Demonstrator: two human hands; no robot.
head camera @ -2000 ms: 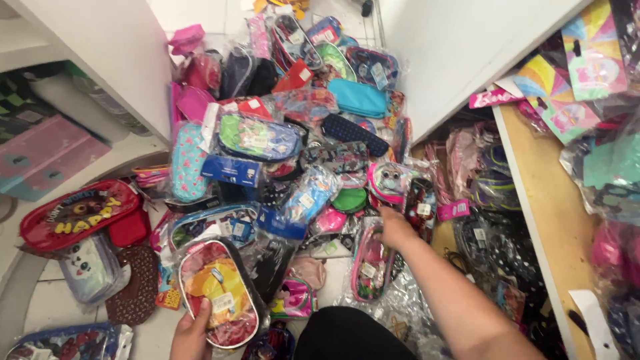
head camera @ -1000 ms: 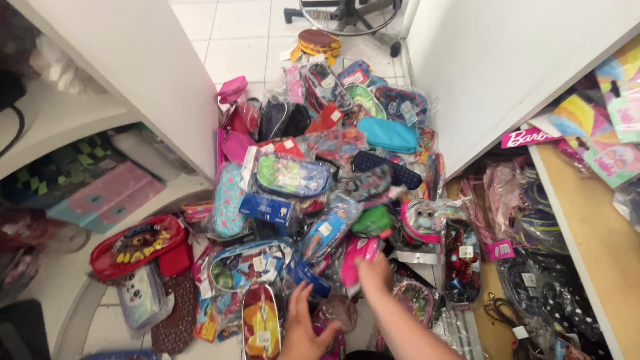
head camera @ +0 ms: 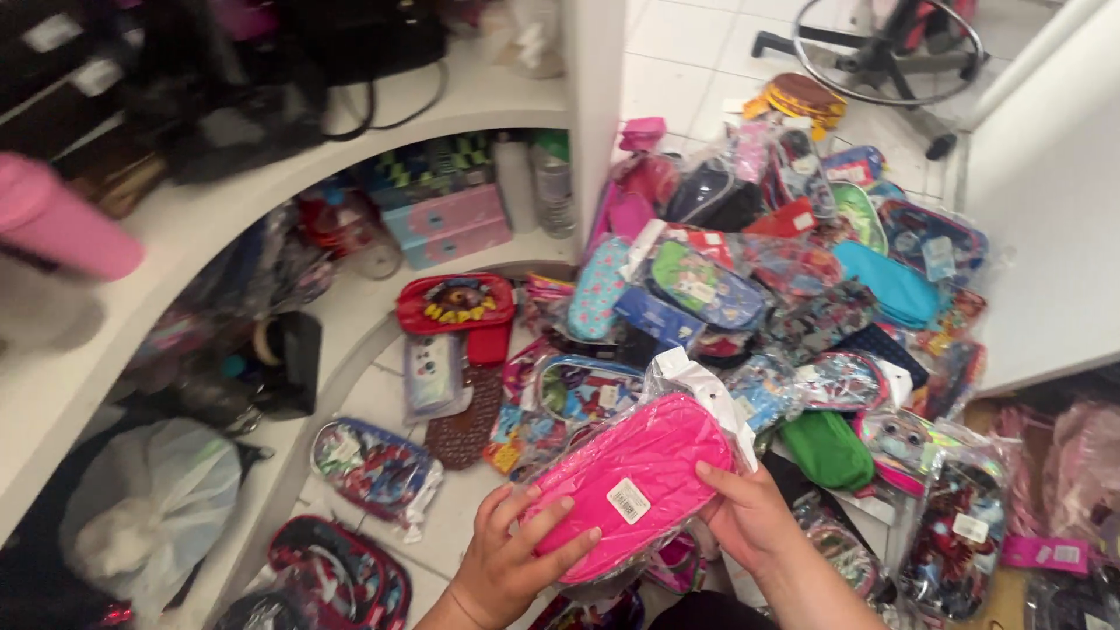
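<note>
Both hands hold a bright pink pencil case in clear plastic wrap, with a white sticker on its face. My left hand lies over its lower left end, fingers spread on the wrap. The right upper edge is gripped by my right hand, its thumb on top. Beyond it lies a heap of wrapped cases, among them a turquoise case, a green case and a light blue flowered case. A red case with yellow lettering and a blue patterned case lie to the left.
A curved white shelf unit stands at the left, holding a pink container, boxes and a plastic bottle. A white panel rises at the right. A wheeled chair base stands on the tiles beyond the heap.
The pink case, under my right hand in the heap a second ago, is now lifted in both hands. The red and yellow case held by my left hand two seconds ago is let go. The view has swung left.
</note>
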